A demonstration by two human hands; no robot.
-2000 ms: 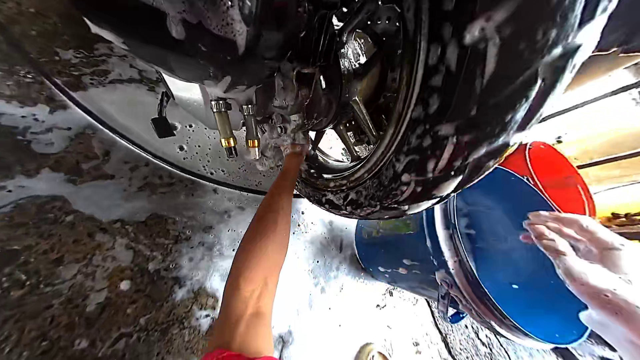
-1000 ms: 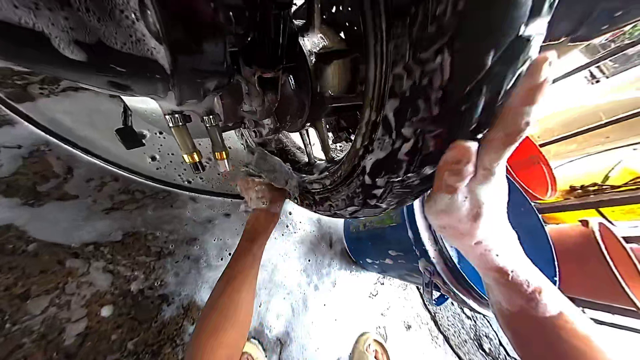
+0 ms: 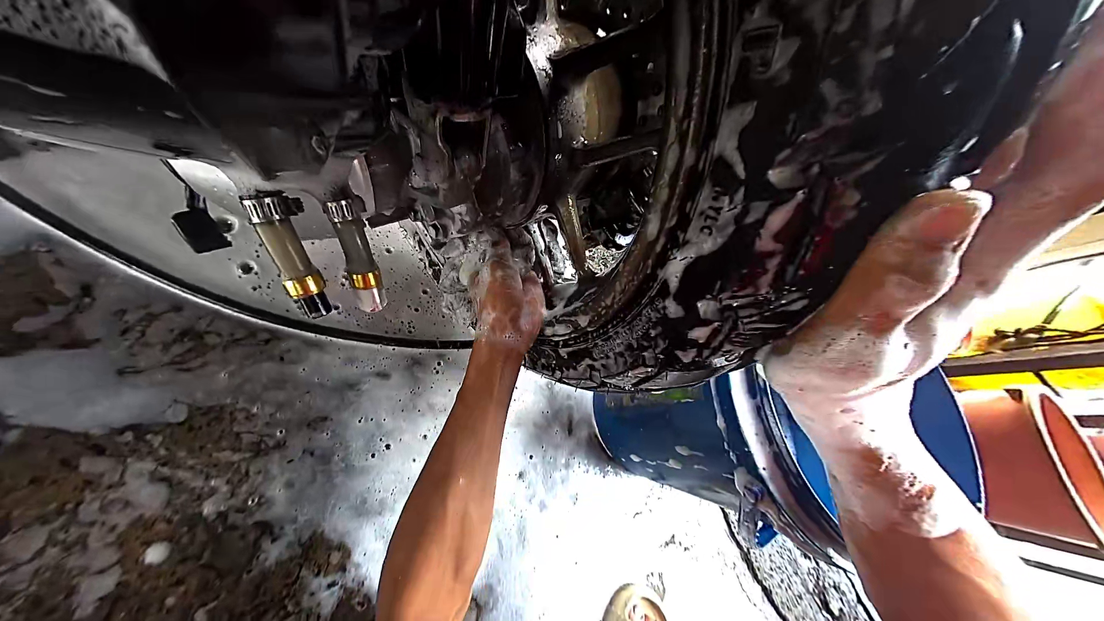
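Observation:
A soapy black tyre (image 3: 776, 198) with a dark spoked wheel rim (image 3: 681, 147) fills the upper right. Low beside the rim, my left hand (image 3: 509, 297) presses into foam among the dark mechanical parts; its fingertips are hidden, and whether it holds a cloth or sponge cannot be told. My right hand (image 3: 897, 302), wet with suds, lies spread against the outer side of the tyre, thumb apart from the fingers. Left of my left hand, two tubular fittings with gold-coloured bands (image 3: 291, 259) hang from the dark body, near a small black tab (image 3: 200, 226).
Below the tyre stands a blue bucket (image 3: 673, 435), partly behind my right forearm. Reddish-orange containers (image 3: 1026, 457) are at the right edge beside yellow material (image 3: 1035, 328). Foam covers much of the wet stone ground (image 3: 216, 483). A shoe tip (image 3: 634, 604) shows at the bottom.
My right hand, off the tyre above the blue bucket two seconds ago, has moved onto the tyre. My left hand has moved slightly further in among the parts beside the rim since one second ago.

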